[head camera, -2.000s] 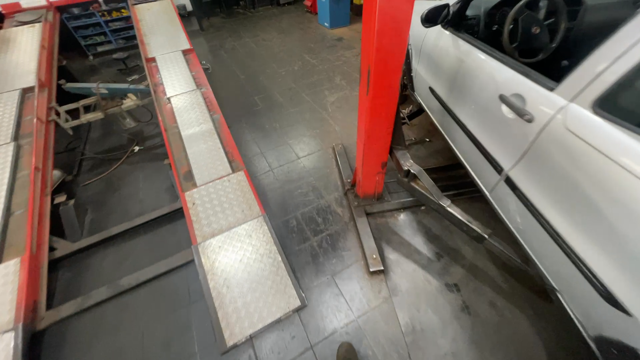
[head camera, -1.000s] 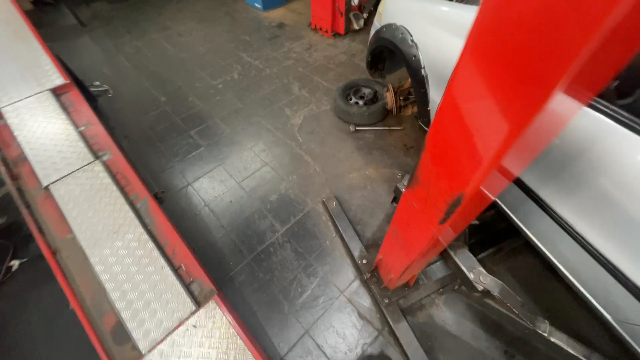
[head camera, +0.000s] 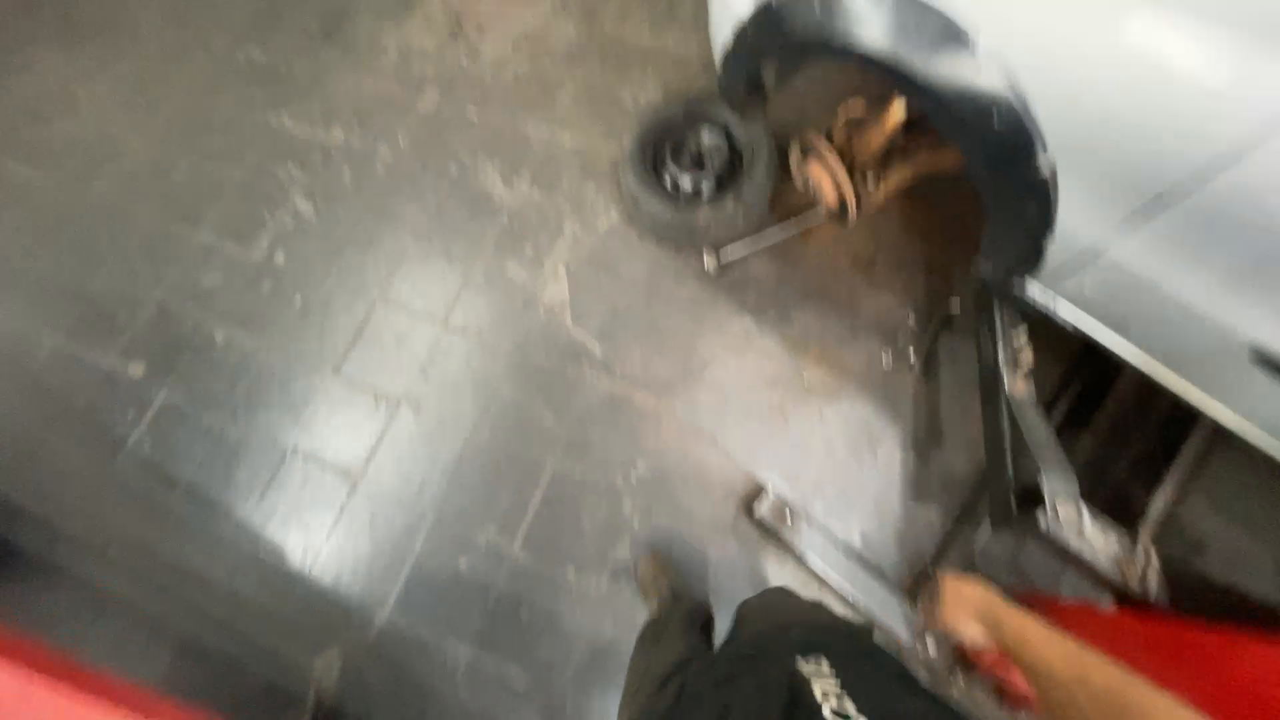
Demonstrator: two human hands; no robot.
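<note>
My right hand is at the lower right, blurred, beside the red lift post and above its metal base. Something red shows just under the hand; whether the fingers grip it cannot be told. My left hand is out of view. Ahead, a wheel with a tire lies on the floor by the open wheel arch of the silver car. A rusty brake disc or hub is exposed inside the arch. A long metal tool lies near the tire.
The lift's steel base bar runs along the floor close to my legs. A lift arm reaches under the car's sill. At the lower left corner is a red edge. Dark floor tiles spread out on the left.
The view has moved forward and tilted down, nearer to the wheel and the open arch. My right hand and legs have come into view; the red post now stands at the lower right.
</note>
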